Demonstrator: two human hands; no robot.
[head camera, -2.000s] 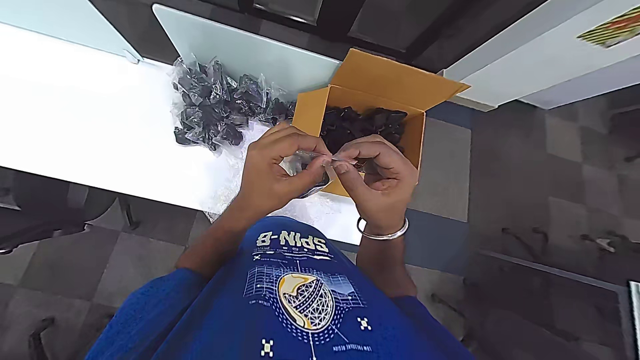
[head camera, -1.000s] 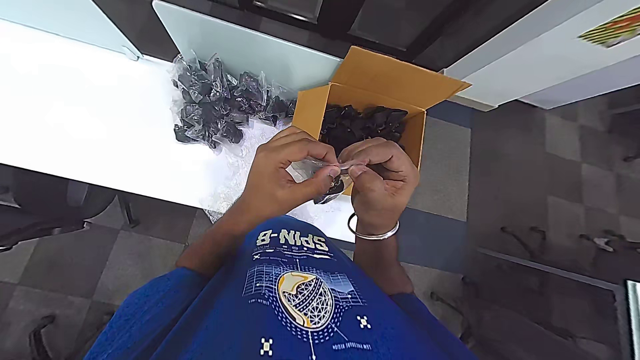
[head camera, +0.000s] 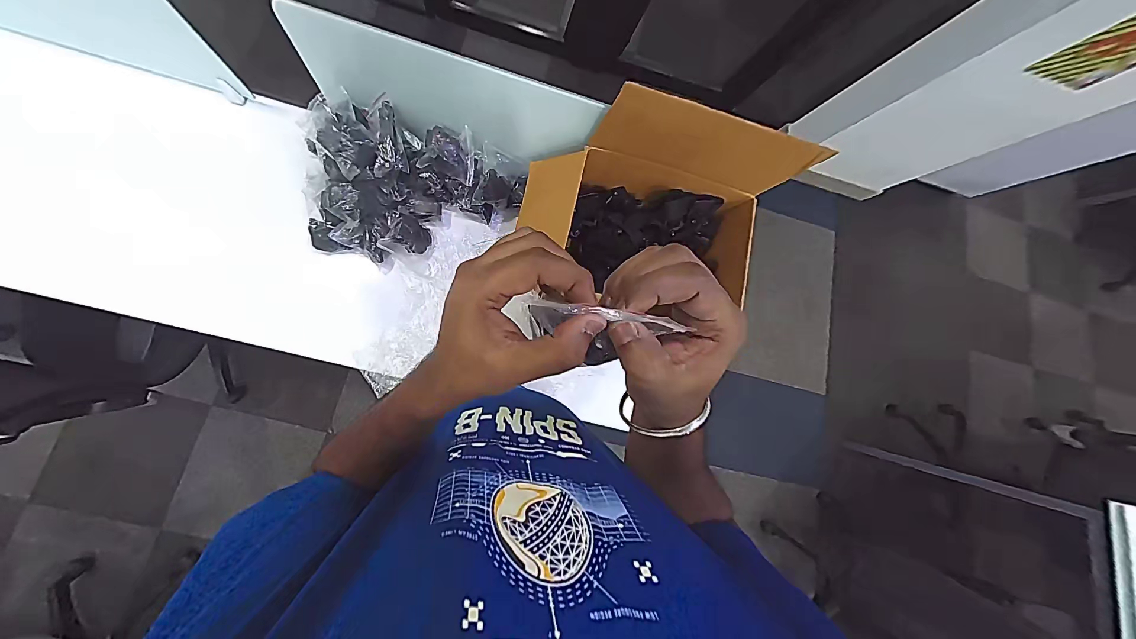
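Between my two hands is a small clear plastic bag (head camera: 568, 312) with a dark item inside, stretched sideways along its upper edge. My left hand (head camera: 510, 319) pinches that edge between thumb and fingers. Close beside it, my right hand (head camera: 679, 328) grips the other part of the same edge, a metal bangle on its wrist. Behind my right hand stands an open cardboard box (head camera: 546, 197) holding many black items (head camera: 643, 222). A pile of black items in clear plastic bags (head camera: 382, 177) lies to the left of the box.
Empty-looking clear plastic bags (head camera: 413, 306) lie on the white table (head camera: 177, 195) beside my left hand. A pale divider panel (head camera: 426, 71) runs behind the pile. The box's raised flap (head camera: 692, 133) leans toward the back right. An office chair (head camera: 80, 364) stands at the left.
The bag's edge is now spread wider between my hands than a moment ago. Both hands stay in nearly the same place, in front of the box.
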